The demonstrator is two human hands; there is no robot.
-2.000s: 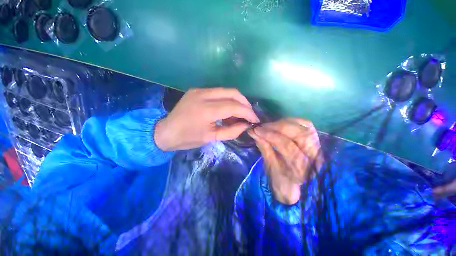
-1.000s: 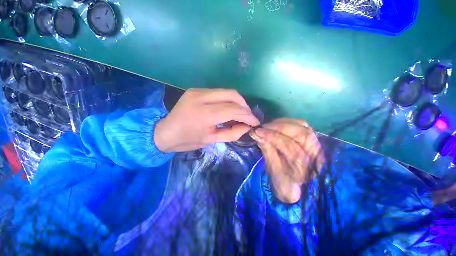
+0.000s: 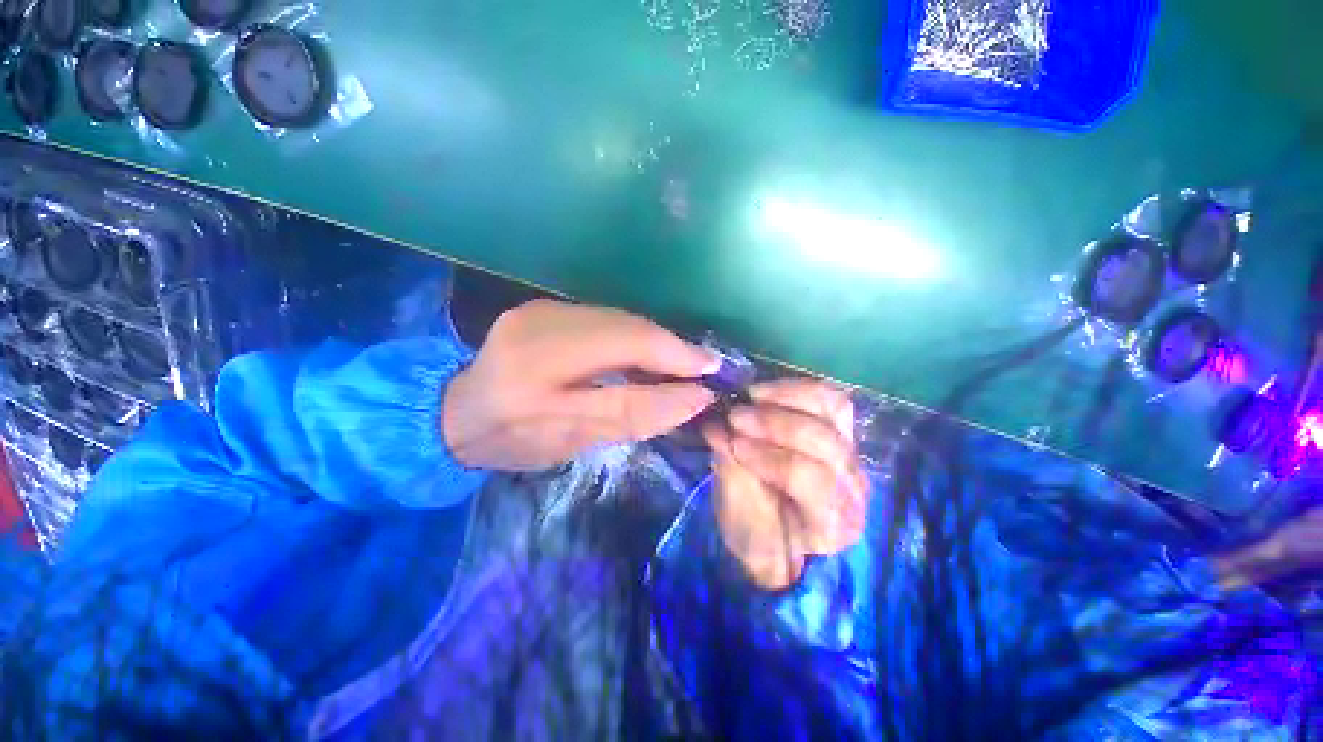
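My left hand point(image 3: 573, 384) and my right hand point(image 3: 791, 471) meet at the table's near edge, in the middle of the view. Between their fingertips is a small dark part point(image 3: 726, 380), mostly hidden by the fingers; it looks like the rim of a round black housing with some clear film by it. I cannot tell whether a pin is held too. A blue parts bin point(image 3: 1095, 73) at the top right holds a heap of thin silver pins point(image 3: 979, 41).
Round black housings on clear film lie at the top left point(image 3: 282, 76) and at the right point(image 3: 1122, 278). A clear blister tray point(image 3: 182, 326) stands low at left. Tiny clear specks point(image 3: 697, 36) lie on the green table point(image 3: 479, 160). Another person's hand point(image 3: 1277, 558) shows at the right edge.
The view has shifted slightly. My fingers have changed their grip, both hands stay together, and more of the dark part and film shows between the fingertips.
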